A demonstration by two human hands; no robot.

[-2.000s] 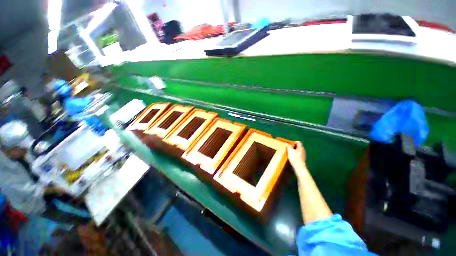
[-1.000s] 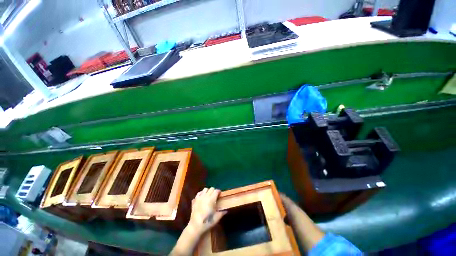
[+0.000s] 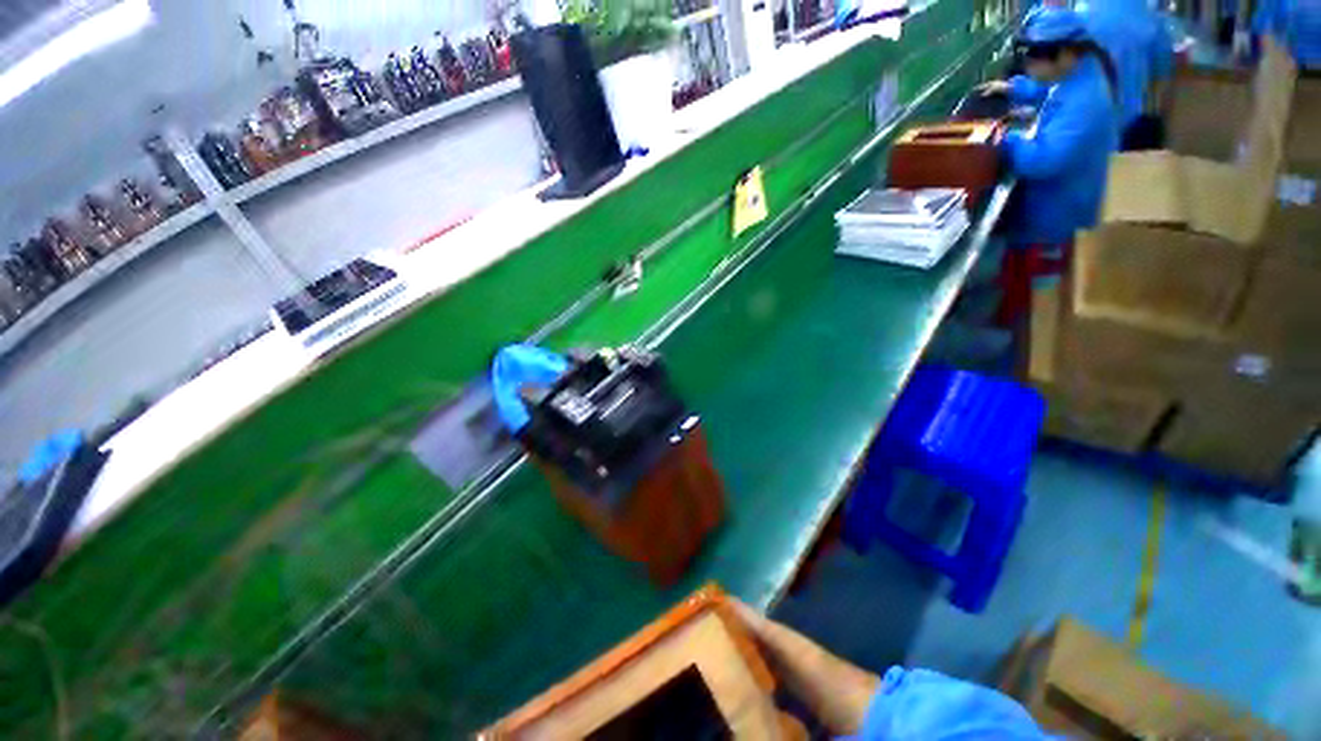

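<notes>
A stack of wooden frames (image 3: 732, 651) with an open middle is cut off by the bottom edge of the picture. My right hand (image 3: 811, 678) is against its right side; its fingers are hidden by the stack, and a blue sleeve follows behind. My left hand is not in view. Ahead on the green bench stands another brown frame stack (image 3: 659, 514), with a pile of black parts (image 3: 616, 416) on top. A blue plastic bag (image 3: 522, 385) touches the back left of this pile.
A white-edged layered stack (image 3: 901, 232) and a brown frame stack (image 3: 942, 157) stand farther along the bench, near a person in a blue smock (image 3: 1072, 145). A blue stool (image 3: 956, 427) and cardboard cartons (image 3: 1159, 311) are on the right. A yellow card (image 3: 749, 201) hangs at the back rail.
The view has swung right along the bench. The held frame stack has moved away from the row of stacks and sits lower in view. My left hand has left the picture.
</notes>
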